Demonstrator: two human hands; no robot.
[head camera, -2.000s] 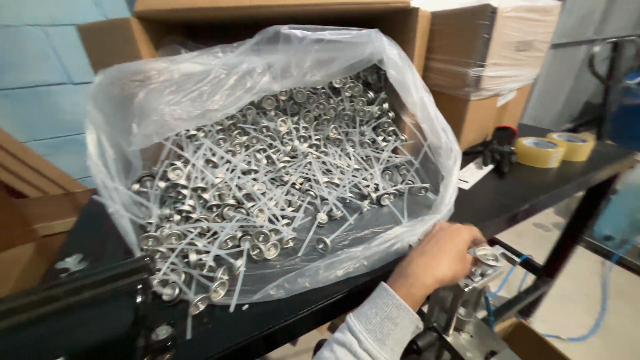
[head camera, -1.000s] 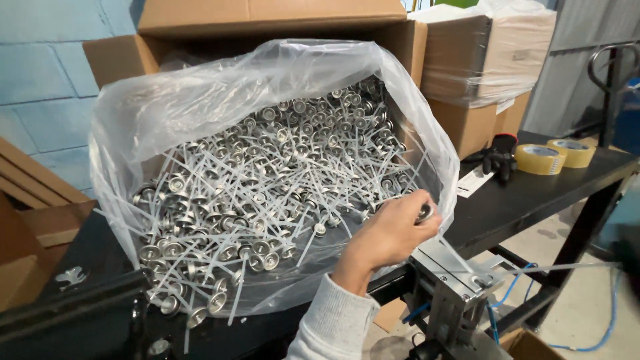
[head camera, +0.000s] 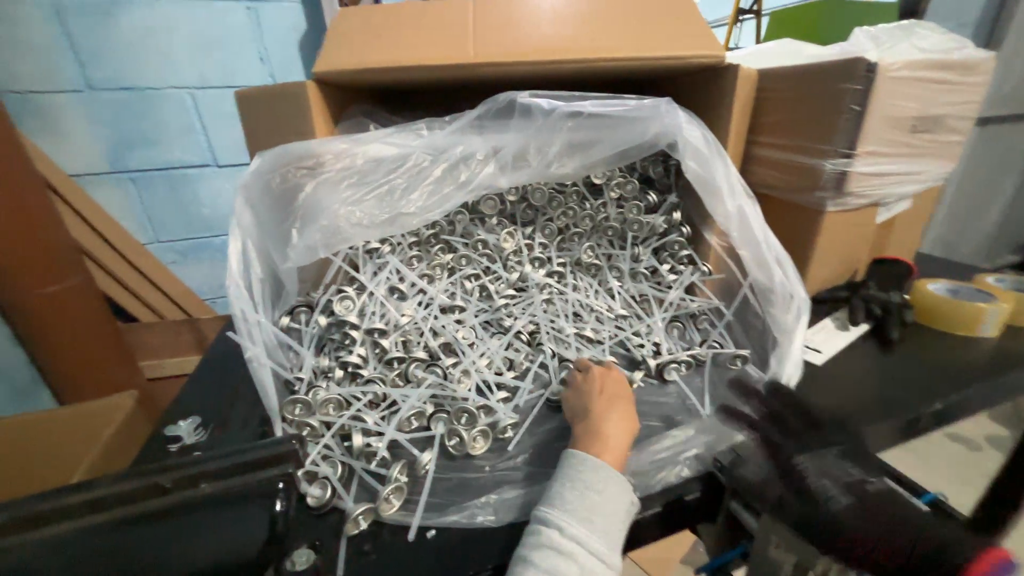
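Many metal aerosol valves with thin white plastic dip tubes (head camera: 464, 320) lie heaped in a clear plastic bag (head camera: 384, 176), which spills from an open cardboard box (head camera: 512, 36). My bare left hand (head camera: 600, 404), in a grey sleeve, reaches into the near edge of the heap. Its fingertips are bent down among the valves; whether they grip one is hidden. My right hand (head camera: 816, 464), in a black glove and blurred, hovers with fingers spread at the bag's right edge. It partly covers a metal fixture (head camera: 788, 548) at the table's near edge.
Rolls of clear tape (head camera: 956, 308), a black glove (head camera: 880, 296) and a white paper (head camera: 832, 336) lie on the black table (head camera: 872, 376) to the right. Wrapped boxes (head camera: 848, 136) stand behind. A black metal part (head camera: 152, 512) fills the lower left.
My left hand has moved left, from the fixture and then the bag's right edge, into the heap. My gloved right hand has come into view at right. The view has shifted left.
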